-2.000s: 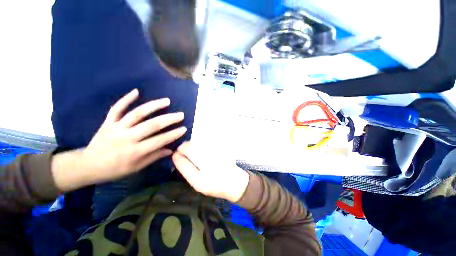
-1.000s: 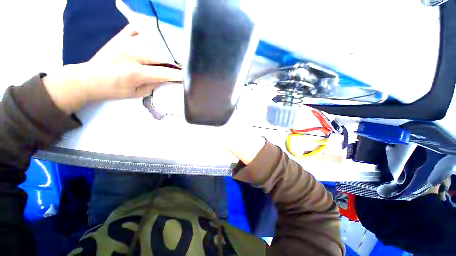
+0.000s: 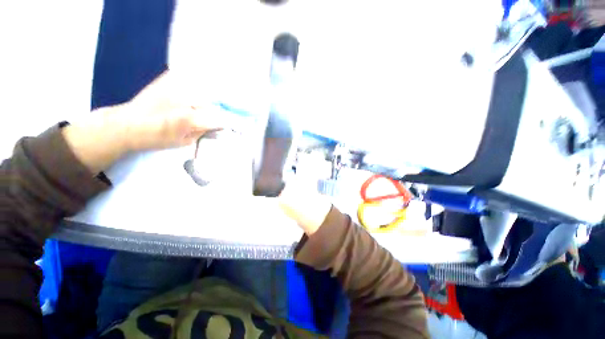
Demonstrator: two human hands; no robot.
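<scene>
The white industrial sewing machine [image 3: 385, 79] fills the upper middle, washed out by glare. My left hand [image 3: 156, 126] is at its left side, fingers pointing right towards the machine head; the fingertips are blurred, and what they touch cannot be told. My right hand [image 3: 302, 206] is below the needle area, overexposed, its fingers partly hidden at the dark upright machine part [image 3: 272, 159]. The dark navy panel [image 3: 133, 53] lies beyond my left hand. A small thin curved dark piece [image 3: 194, 171] is on the white table below my left fingers.
Scissors with red and yellow handles [image 3: 383, 204] lie on the table [image 3: 166, 212] right of my right hand. A blue object [image 3: 454, 200] and dark cloth are further right. A person's dark sleeve [image 3: 517, 304] is at the lower right. Blue bins show below the table edge.
The navy panel, earlier under both hands, now lies only at the upper left. The hands moved apart, left hand to the machine's left side, right hand below the head. The view tilted up.
</scene>
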